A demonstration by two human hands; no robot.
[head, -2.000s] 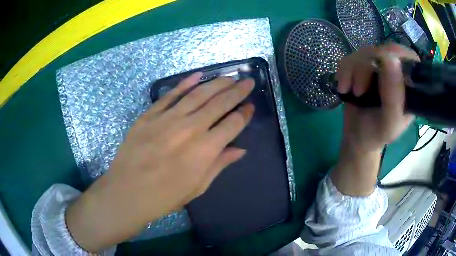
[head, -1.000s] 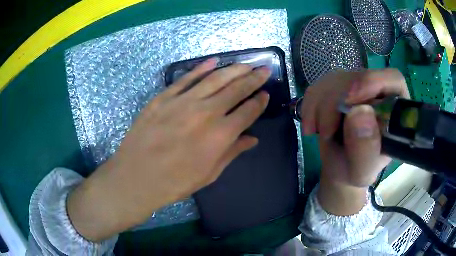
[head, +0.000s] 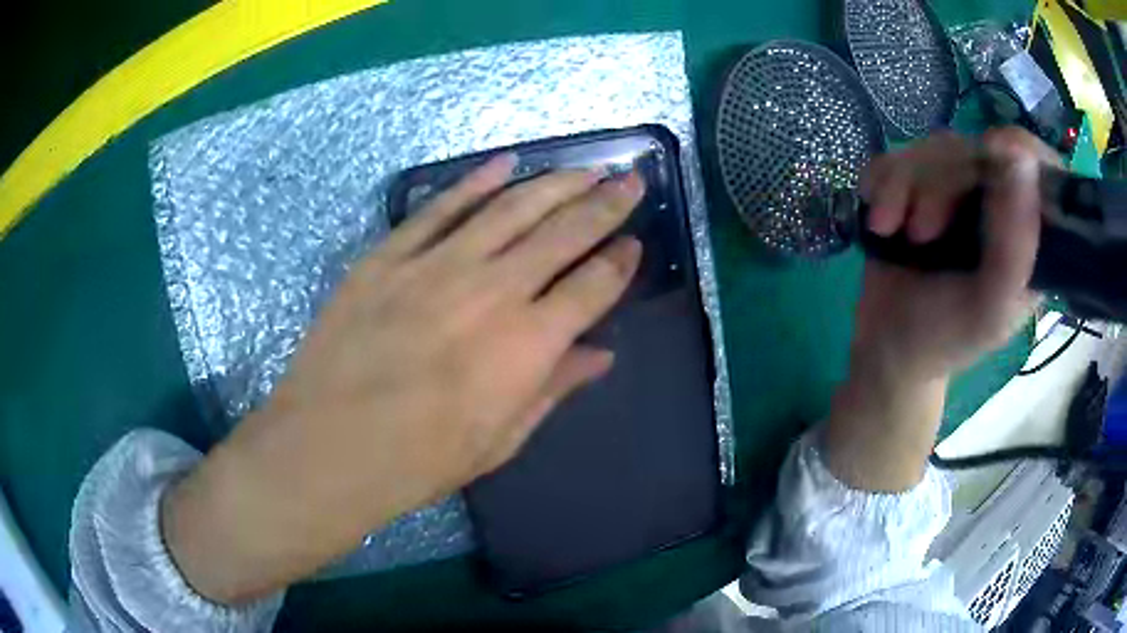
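Observation:
The black phone unit (head: 593, 445) lies on the silvery bubble wrap sheet (head: 266, 235), its glossy band at the top end. My left hand (head: 433, 334) lies flat over its upper left part, fingertips on the glossy band, hiding much of it. My right hand (head: 945, 247) is closed around the black electric screwdriver (head: 1081, 241), held nearly level. The driver's tip end is over the lower right part of the nearer round screw plate (head: 791, 142). Whether a screw is on the tip cannot be told.
A second round screw plate (head: 900, 62) lies behind the first. A small clear bag (head: 1020, 77) is at the upper right. Yellow tape (head: 161, 74) curves across the upper left. The driver cable (head: 1007, 458) and a white perforated container (head: 1020, 544) are at the lower right.
My right hand and the screwdriver have moved from the unit's right edge up and right to the screw plate. My left hand has stayed on the unit.

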